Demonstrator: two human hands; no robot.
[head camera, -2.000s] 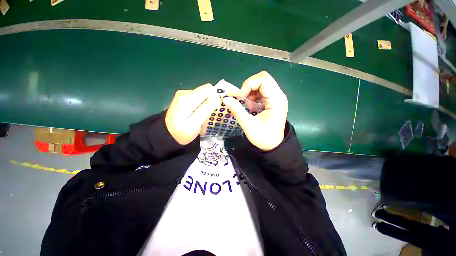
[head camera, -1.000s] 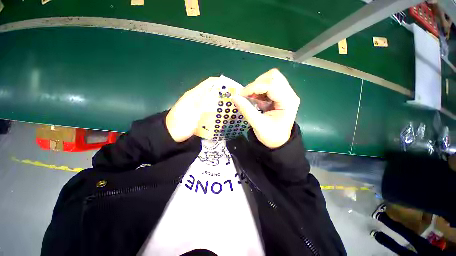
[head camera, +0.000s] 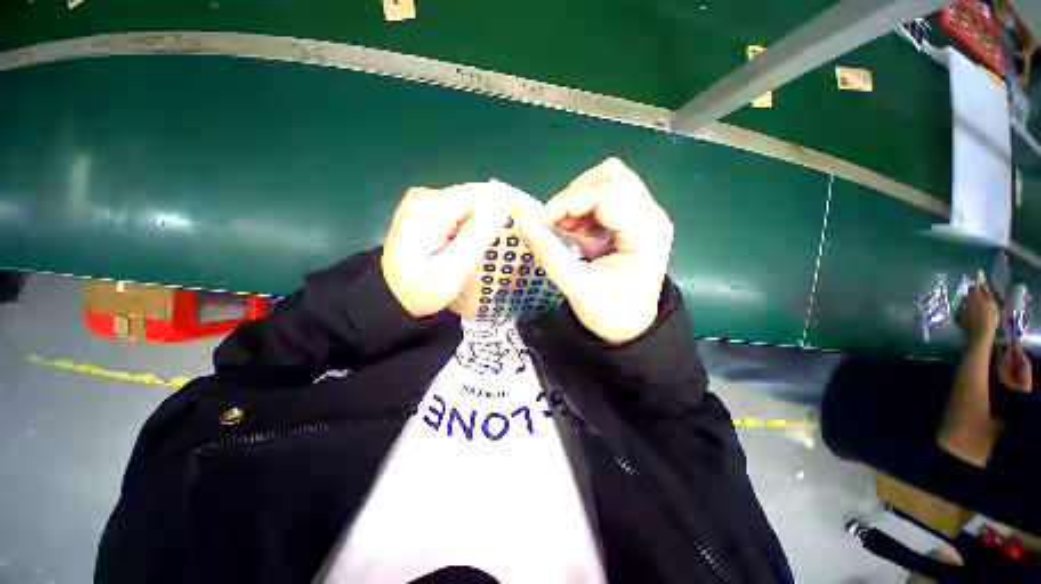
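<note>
A clear lens ring sticker sheet (head camera: 519, 274) with rows of dark rings hangs between my two hands, in front of my chest. My left hand (head camera: 440, 251) grips the sheet's left side and upper edge. My right hand (head camera: 611, 257) pinches the sheet's upper right part with thumb and forefinger, close to my left fingertips. A small clear piece of film (head camera: 584, 242) shows within the curl of my right hand. The fingertips hide the sheet's top, so I cannot tell whether a ring is lifted.
A pale metal rail (head camera: 457, 80) splits the green belt. Phone back covers (head camera: 854, 79) lie beyond it, near a grey post (head camera: 788, 63). A white board (head camera: 979, 148) lies at the right. Another person's arm (head camera: 973, 394) is at lower right. A red crate with a cardboard box (head camera: 143, 311) stands lower left.
The phone back covers have shifted left along the belt. My hands have come closer together at the sheet's top. The other person's forearms now show at the right.
</note>
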